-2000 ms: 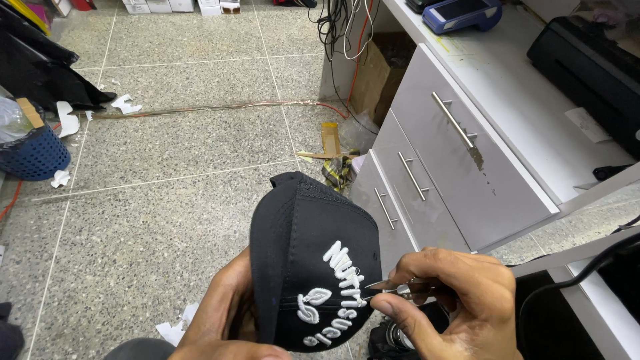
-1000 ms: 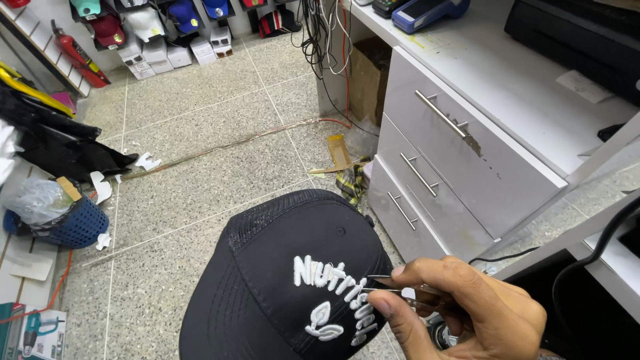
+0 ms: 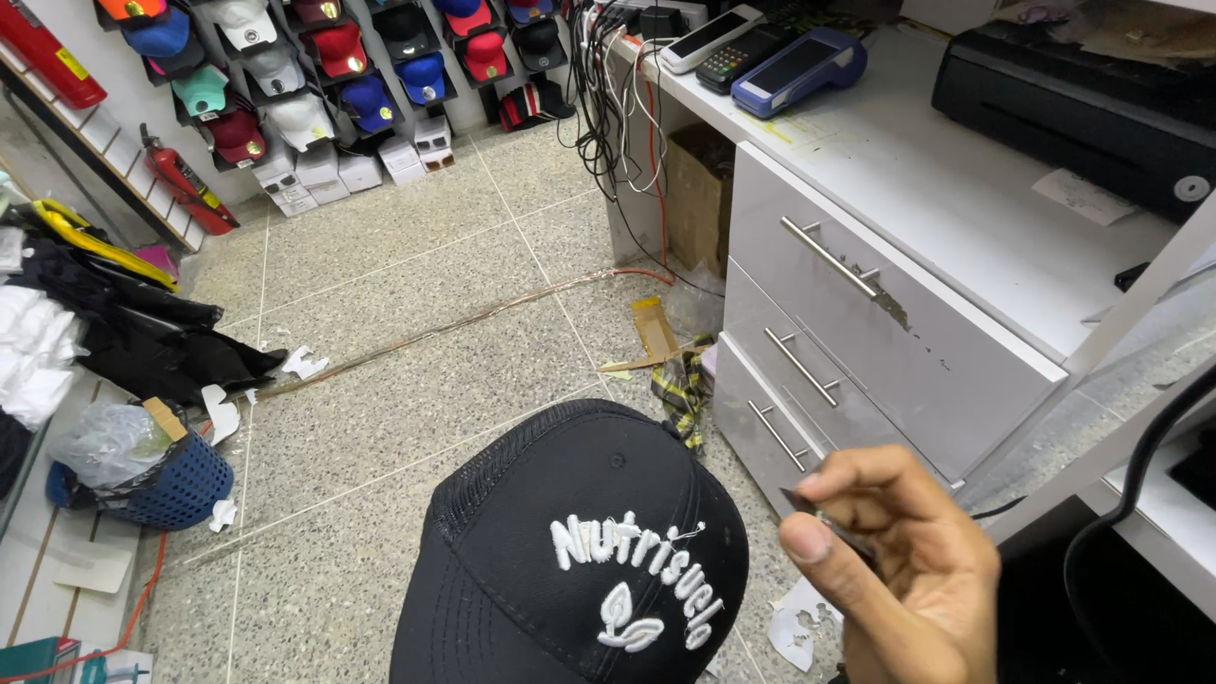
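A black cap (image 3: pixel 570 551) with mesh at the back and raised white embroidery, lettering above a leaf shape (image 3: pixel 627 617), fills the lower middle of the head view. A loose white thread stands up from the lettering near its middle. To the right of the cap, apart from it, my right hand (image 3: pixel 893 570) pinches a small dark pointed metal tool (image 3: pixel 796 498) between thumb and forefinger; most of the tool is hidden in the palm, so its kind cannot be told. My left hand is out of view.
White drawers (image 3: pixel 883 313) stand at the right beneath a counter (image 3: pixel 950 190) bearing card terminals (image 3: pixel 798 71) and a black cash drawer (image 3: pixel 1073 114). A blue plastic basket (image 3: pixel 180 484) is at the left. An orange cable (image 3: pixel 437 328) crosses the floor. Caps hang on the far wall.
My right hand with the tool has moved away from the embroidery, where it was a second ago. My left hand, seen at the cap's brim two seconds ago, is out of sight. The view has tilted up.
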